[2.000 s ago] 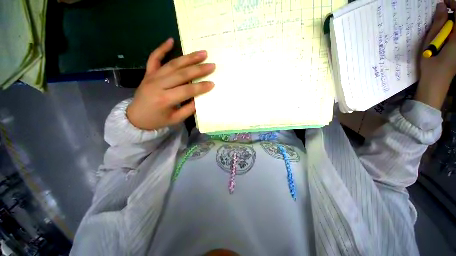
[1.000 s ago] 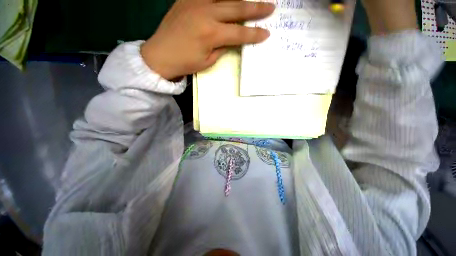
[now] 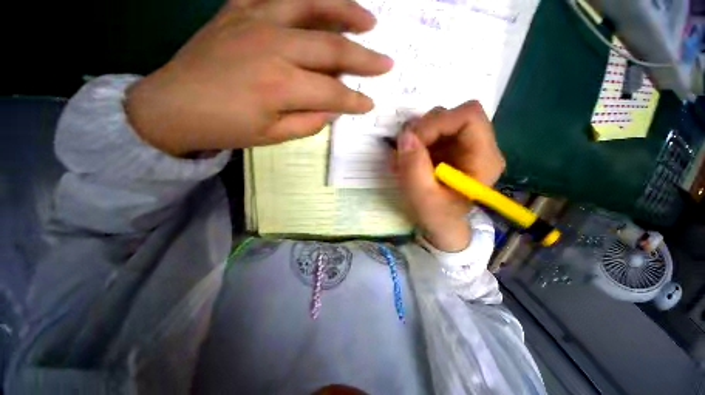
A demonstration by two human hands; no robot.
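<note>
The white lined sheets (image 3: pixel 433 62) with handwriting lie on top of the pale yellow-green record forms (image 3: pixel 294 185) at the bench's front edge. My left hand (image 3: pixel 270 77) lies flat with its fingers spread over the left side of the white sheets. My right hand (image 3: pixel 452 166) holds the yellow marker pen (image 3: pixel 495 199), its dark tip at the lower part of the white page. The barrel points down to the right. The handwriting is too blurred to read.
The green bench mat (image 3: pixel 553 139) lies around the papers. A yellow label sheet (image 3: pixel 621 108) with red marks and a dark object on it is at upper right, by a white device with a cable. A small white fan (image 3: pixel 635 266) is at lower right.
The white sheets have moved from the right onto the forms. My left hand has moved onto them. My right hand has come in from the right with the pen to the page. The view has shifted right.
</note>
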